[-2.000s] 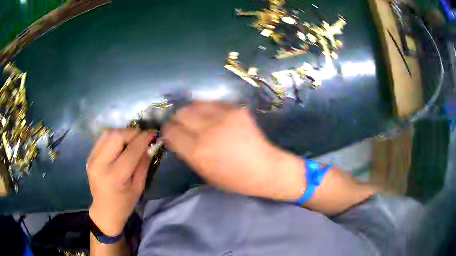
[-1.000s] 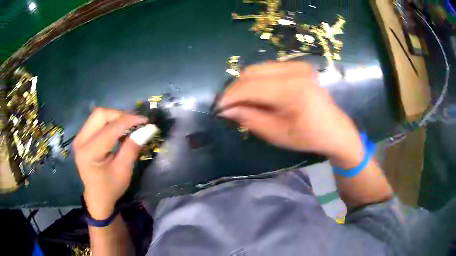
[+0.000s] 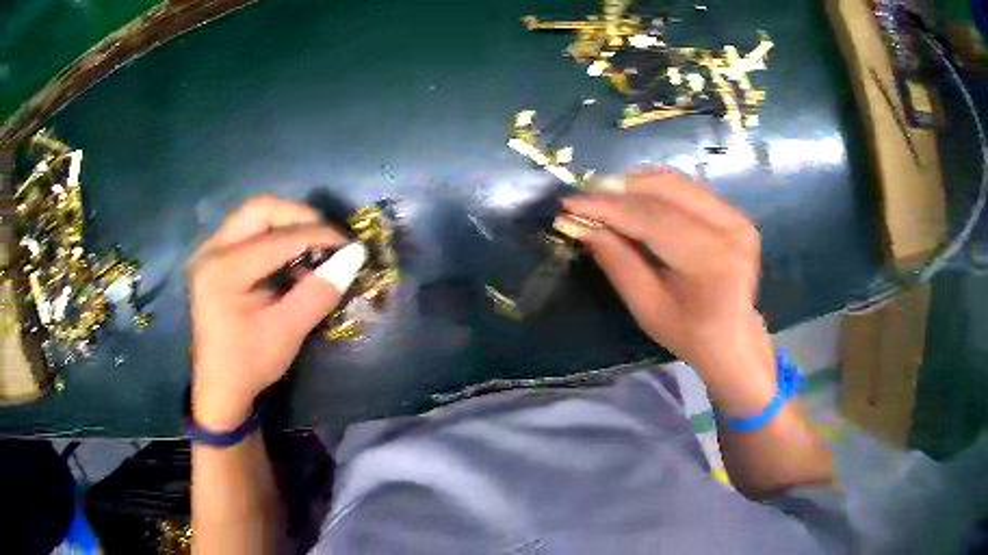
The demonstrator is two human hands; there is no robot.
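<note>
My left hand point(image 3: 265, 293), with a white wrap on the thumb, holds a bunch of brass contact strips point(image 3: 372, 276) with dark leads, low over the dark green mat point(image 3: 325, 98). My right hand point(image 3: 672, 260) is to the right of the bunch, its thumb and fingertips pinched on a brass strip point(image 3: 576, 226). The strip is small and blurred. Another brass piece point(image 3: 503, 300) lies on the mat between the hands.
Loose brass strips point(image 3: 737, 81) lie at the upper right, and a brass pile point(image 3: 54, 249) lies at the far left. A tan board point(image 3: 883, 141) with a thin dark rod stands at the right. A brown ledge point(image 3: 119, 65) curves along the upper left.
Compared with one second ago, my right hand has moved right and slightly down, and brass shows at its fingertips. My left hand has shifted slightly right with the bunch.
</note>
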